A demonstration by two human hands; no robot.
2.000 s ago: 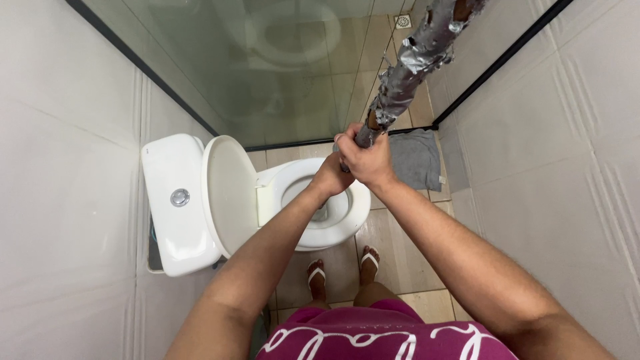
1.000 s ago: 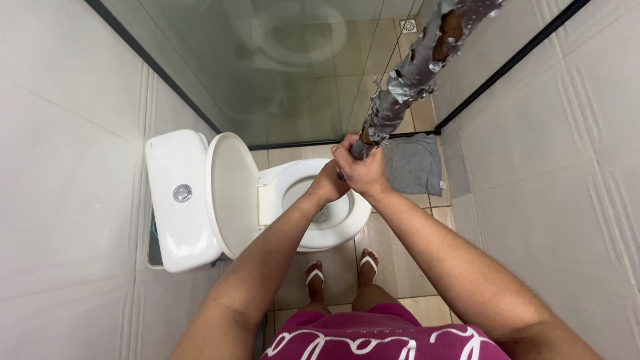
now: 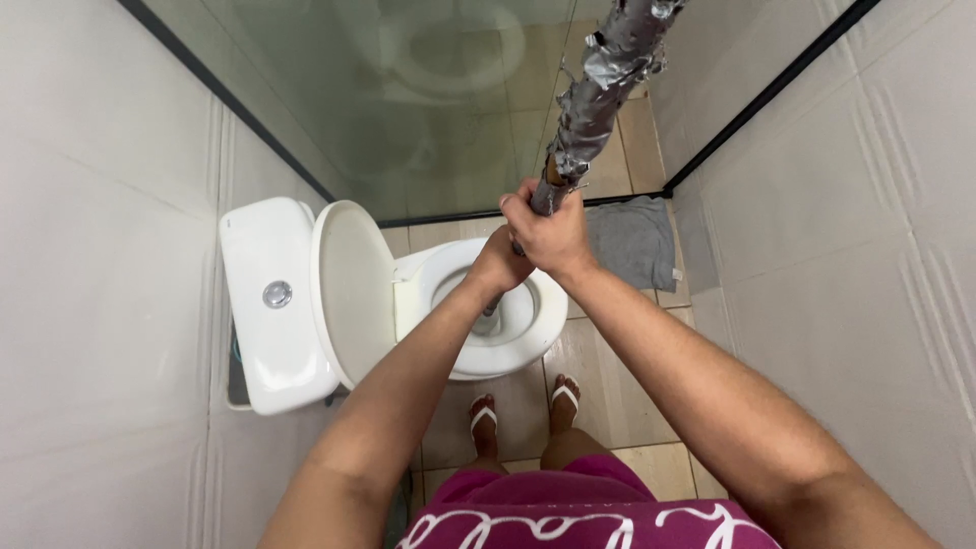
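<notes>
A long pole wrapped in torn silver tape (image 3: pixel 591 114) slants from the top of the head view down over a white toilet bowl (image 3: pixel 550 309). My right hand (image 3: pixel 550 229) is closed around the pole. Just below it, my left hand (image 3: pixel 499 259) grips the same pole. The pole's lower end shows beneath my left hand, inside the bowl; its tip is hard to make out. The raised toilet lid (image 3: pixel 354 290) leans toward the cistern (image 3: pixel 276 351), which has a round chrome flush button (image 3: pixel 277 294) on top.
A glass shower panel (image 3: pixel 442 152) with a black frame stands beyond the toilet. A grey cloth mat (image 3: pixel 633 240) lies on the tiled floor at the shower's edge. Pale tiled walls (image 3: pixel 823 267) close in on both sides. My feet in white flip-flops (image 3: pixel 565 395) stand before the bowl.
</notes>
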